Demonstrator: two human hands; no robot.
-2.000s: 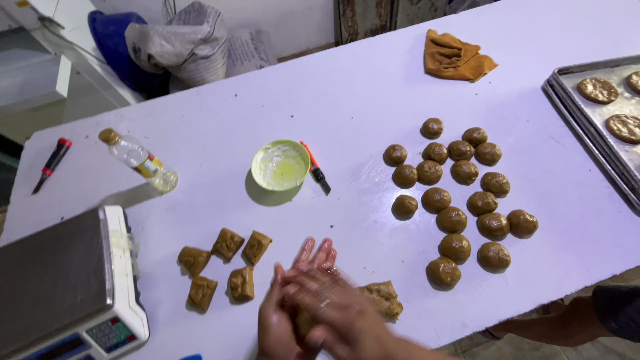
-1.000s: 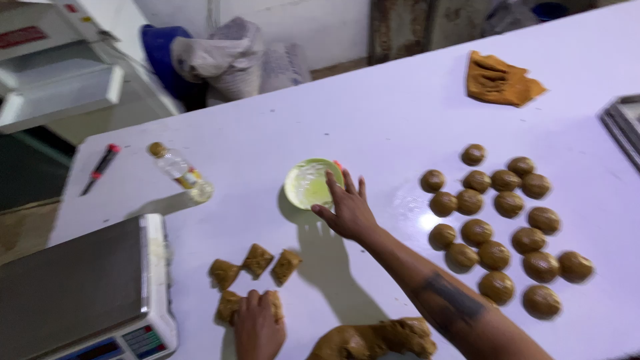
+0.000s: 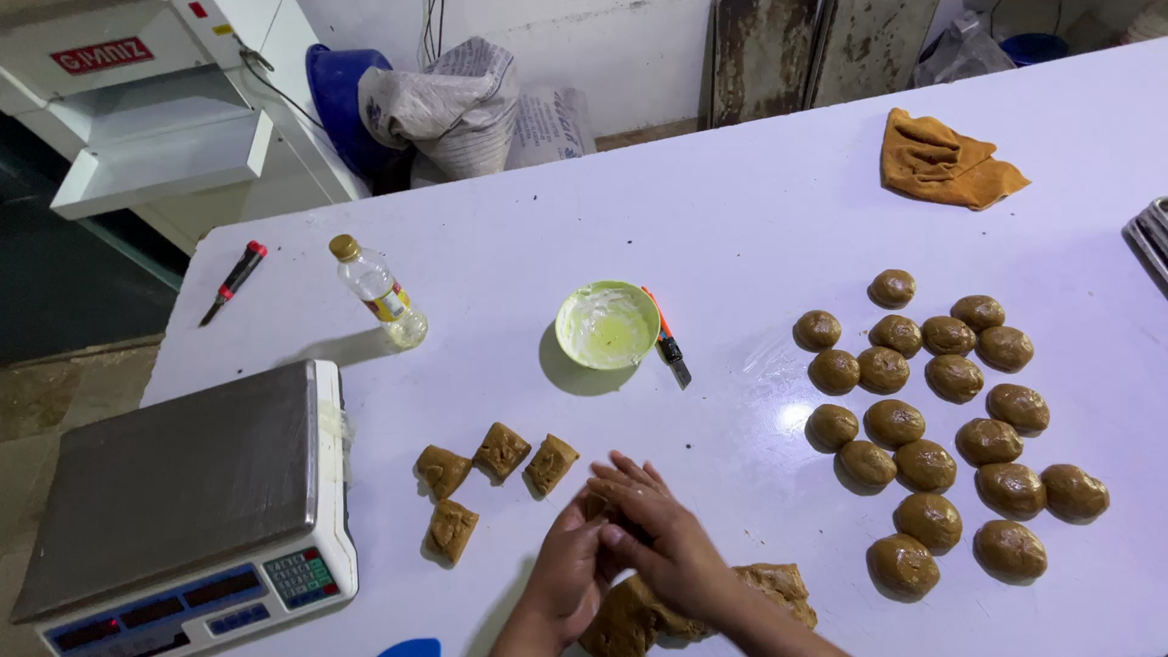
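Observation:
My left hand (image 3: 570,557) and my right hand (image 3: 652,529) are cupped together near the table's front; whatever lies between the palms is hidden. Under and behind the wrists lies a large lump of brown dough (image 3: 630,616). Several cut dough pieces (image 3: 452,529) sit to the left of my hands. Many smooth, shiny dough balls (image 3: 926,465) are grouped at the right. Beyond my hands stands a light green bowl (image 3: 608,327) with whitish residue, and a utility knife with an orange handle (image 3: 669,338) lies against its right side.
A digital scale (image 3: 182,493) fills the front left. A plastic bottle (image 3: 383,297) and a red-and-black knife (image 3: 234,281) are behind it. An orange-brown cloth (image 3: 944,160) lies at the back right, near stacked metal trays (image 3: 1154,233) at the edge.
One second ago my right hand was at the bowl and my left on a cut dough piece; now both hands are together. Fewer cut pieces lie on the table. The view has shifted.

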